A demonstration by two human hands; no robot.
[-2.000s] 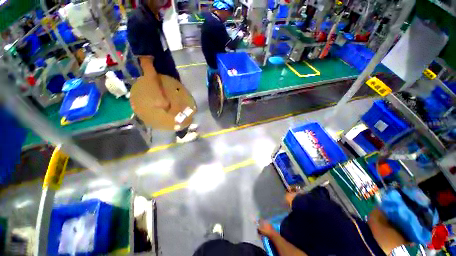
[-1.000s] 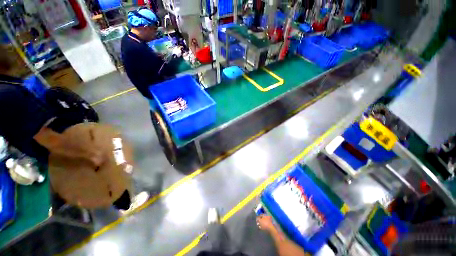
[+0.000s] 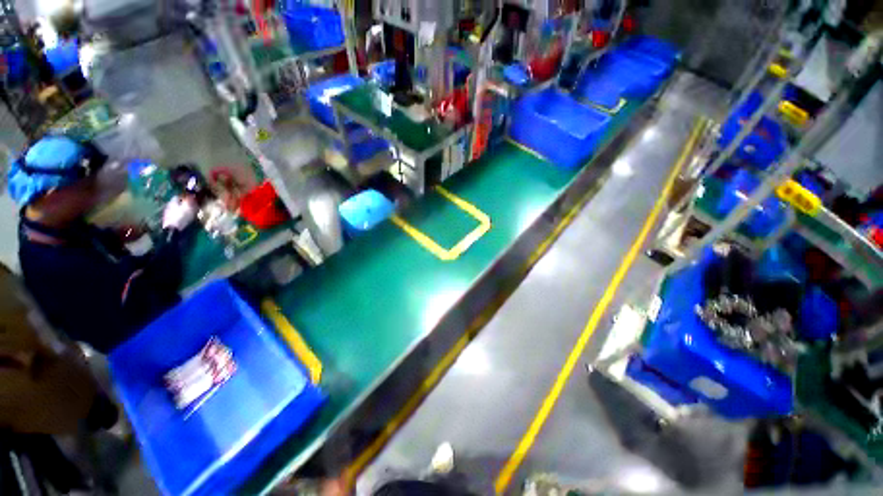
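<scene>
A large blue tote (image 3: 276, 412) sits at the near left end of the green-topped bench (image 3: 353, 315). A small bundle of pale and reddish wire leads (image 3: 201, 373) lies inside it. A small blurred skin-coloured patch, seemingly my left hand (image 3: 334, 486), is cut off by the bottom edge, beside the bench's near edge. Its fingers and anything in them cannot be made out. My right hand is not in view.
A person in a blue cap (image 3: 92, 266) works behind the tote. More blue totes (image 3: 557, 131) stand farther along the bench. A grey aisle with a yellow line (image 3: 581, 339) runs beside it. At right is a blue bin (image 3: 678, 325) by metal frames. A light shoe (image 3: 442, 457) shows below.
The view has swung right and moved nearer the green bench, so the tote with wires is larger and lower left. The cardboard disc and the wire-filled bin at lower right have left the view.
</scene>
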